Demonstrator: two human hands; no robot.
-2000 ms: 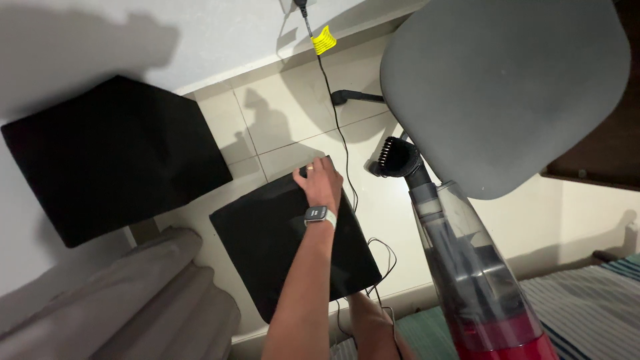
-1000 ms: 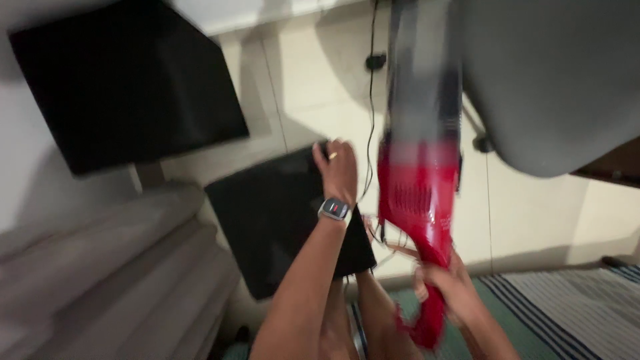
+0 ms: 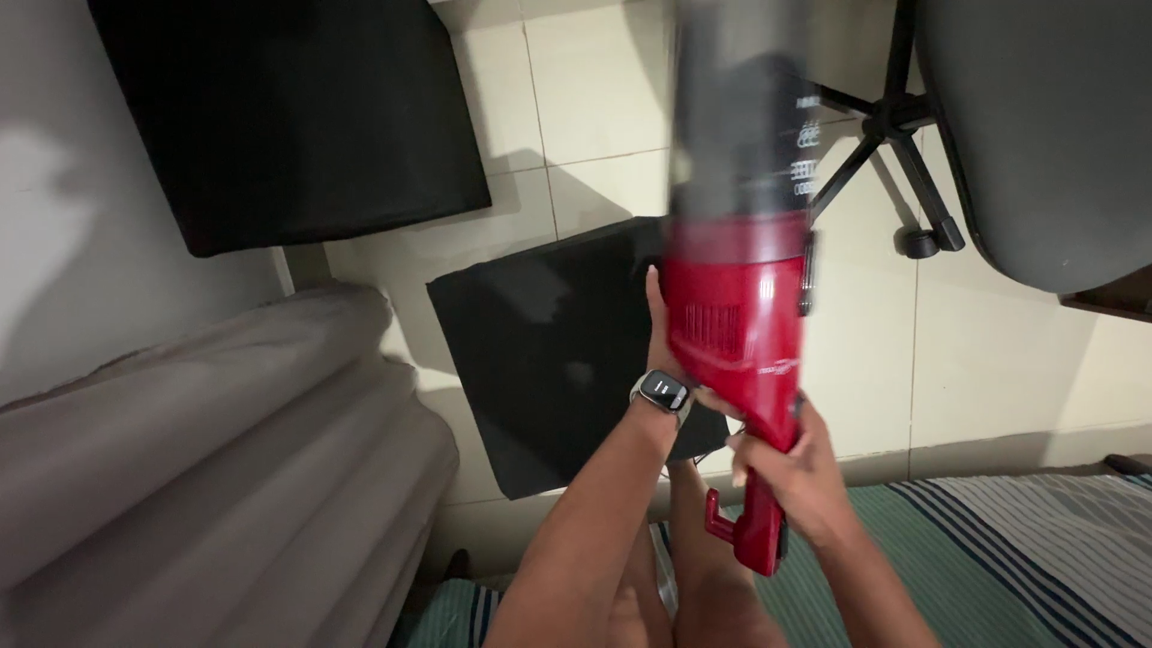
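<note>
A red handheld vacuum cleaner with a clear, dark-tinted dust container points up the view, its front end blurred and cut off by the top edge. My right hand is closed around its red handle. My left hand, with a watch at the wrist, is at the left side of the red body; the vacuum hides part of its fingers, and whether it grips or only touches the body cannot be told. Under the vacuum and my left forearm lies a black square panel or cushion.
Another black panel stands at the upper left. A grey curtain hangs at lower left. On the right are a grey chair and its black wheeled base on the tiled floor. Striped bedding is at lower right.
My left hand has left the black square's upper edge and is now beside the vacuum's body. The vacuum has swung from the lower right to upright in the view.
</note>
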